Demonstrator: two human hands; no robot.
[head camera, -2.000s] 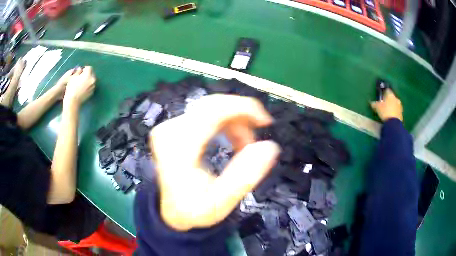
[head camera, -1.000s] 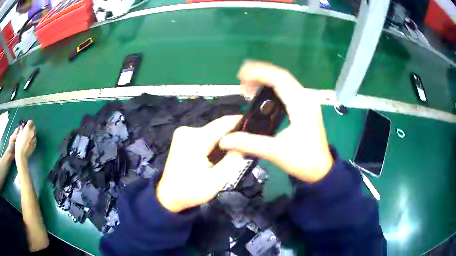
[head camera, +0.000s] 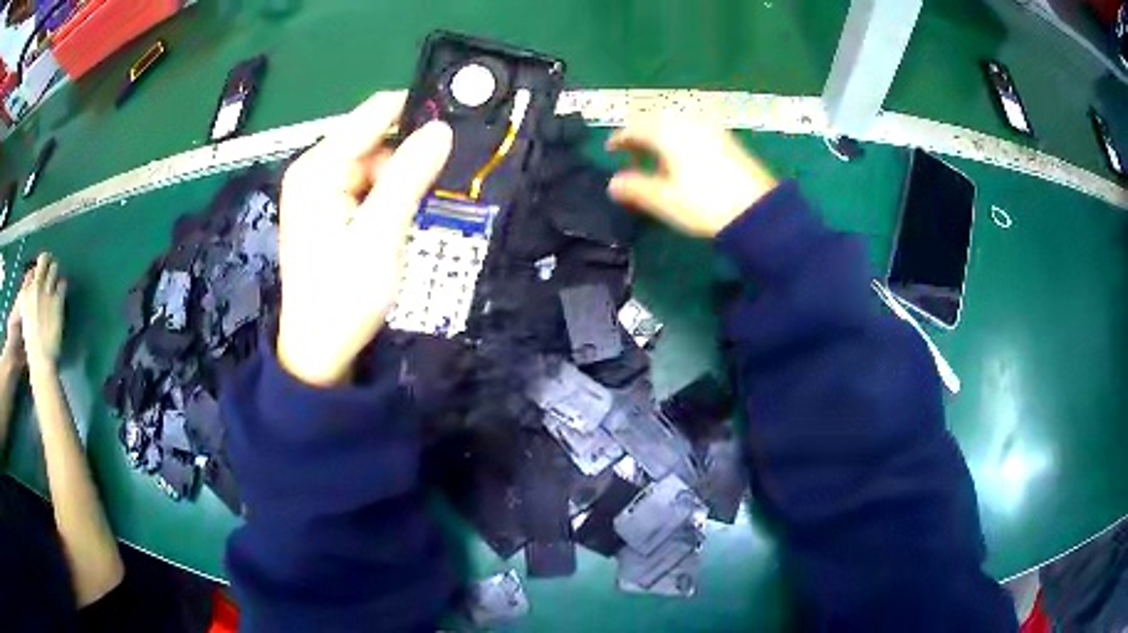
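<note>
My left hand holds a black phone body upright over the pile, its open face toward me. A white round part shows at its far end, an orange flex cable in the middle, and a white keypad board with a blue strip at the near end. My right hand is to the right of the phone body, apart from it, fingers spread and slightly blurred, with nothing seen in it. Loose black plastic plates are heaped below and around both hands.
A large smartphone lies at right, with a thin white stick and a small white ring nearby. A rail and post border the belt, which carries several phones. Another person's hands are at far left.
Both hands were together on the phone body a second ago. Now my left hand alone holds it, moved up and left with its open face showing, and my right hand has let go.
</note>
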